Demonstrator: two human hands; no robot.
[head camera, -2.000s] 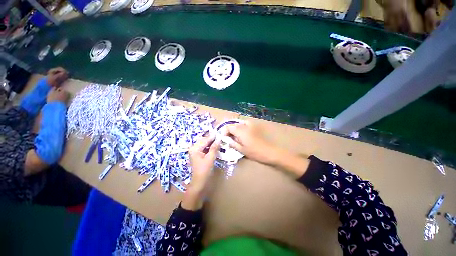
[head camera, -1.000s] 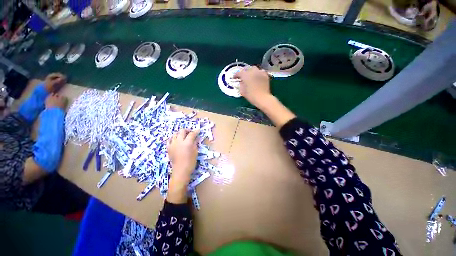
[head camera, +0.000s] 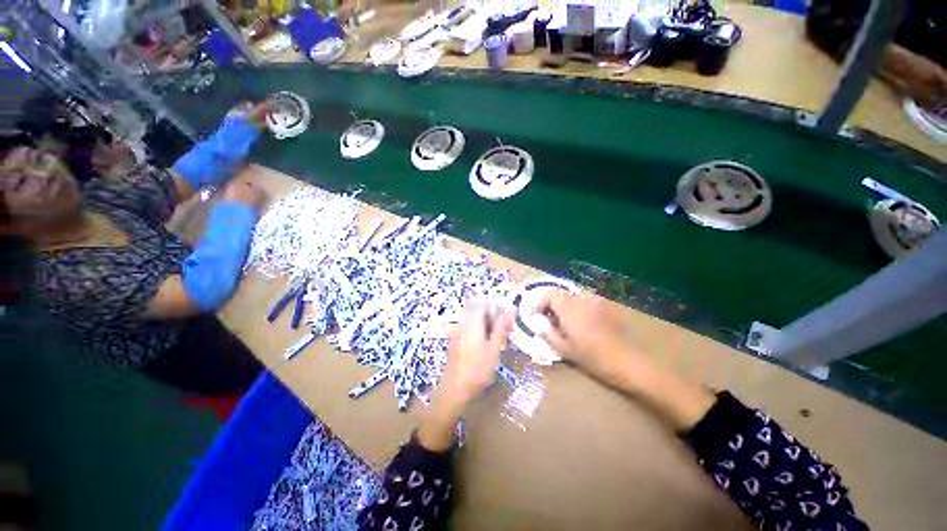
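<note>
A round white lamp base (head camera: 537, 334) with dark curved slots lies at the bench's belt-side edge, right of a big loose pile of white and blue-dark strips (head camera: 400, 301). My right hand (head camera: 587, 330) is on its right side, fingers bent over its face and gripping it. My left hand (head camera: 476, 351) is at its left edge, beside the pile, with fingertips close together. Both hands are blurred; whether the left holds a strip is hidden. A small shiny patch (head camera: 524, 399) lies just below the base.
The green conveyor (head camera: 602, 156) carries several white bases beyond the bench. A grey post (head camera: 862, 316) stands at right. A neighbour in blue sleeve covers (head camera: 220, 254) reaches to a base at left. Dark-handled cutters (head camera: 288, 301) lie beside the pile. A blue bin (head camera: 234, 456) holds strips below.
My right hand has moved from a base on the belt back to the bench, where a base now lies. My left hand has left the pile's middle for that base. The view has turned left.
</note>
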